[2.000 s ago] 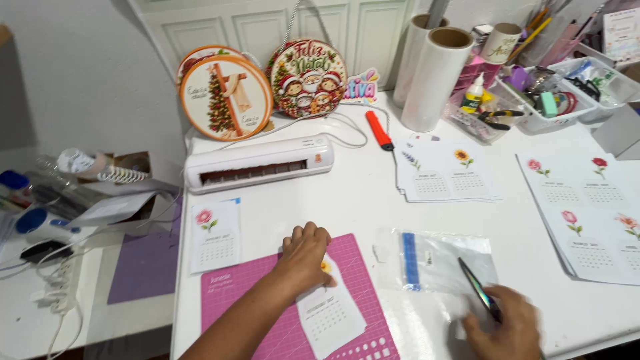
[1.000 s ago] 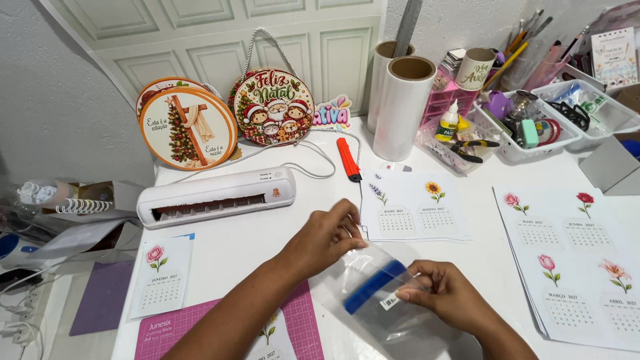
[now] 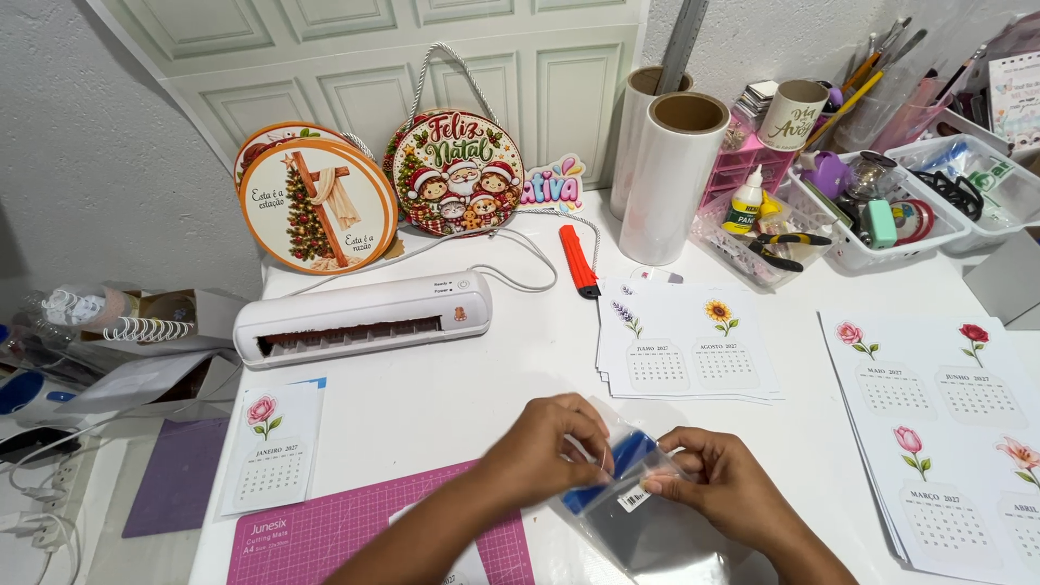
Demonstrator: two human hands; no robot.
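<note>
A clear plastic bag (image 3: 626, 536) with a blue strip inside its top part and a small barcode label is held up over the white table between both hands. My left hand (image 3: 561, 447) pinches the bag's upper left part between thumb and fingers. My right hand (image 3: 715, 479) grips the bag's right edge beside the label, thumb in front. Below my left forearm lies a pink cutting mat (image 3: 309, 540), with a printed calendar sheet (image 3: 467, 565) on it, mostly hidden by the arm. A calendar card with a pink rose (image 3: 272, 455) lies left of the mat.
Behind the hands stand a white laminator (image 3: 366, 317), an orange utility knife (image 3: 578, 260) and film rolls (image 3: 670, 187). Printed calendar sheets (image 3: 691, 357) lie beyond the bag, another stack (image 3: 934, 455) at right. A basket with glue and pliers (image 3: 756, 244) and round decorated plaques (image 3: 321, 207) stand further back.
My left hand has left the sheet on the mat and now holds the bag, which earlier lay on the table. My right hand no longer holds the dark tool and grips the bag. The view has shifted.
</note>
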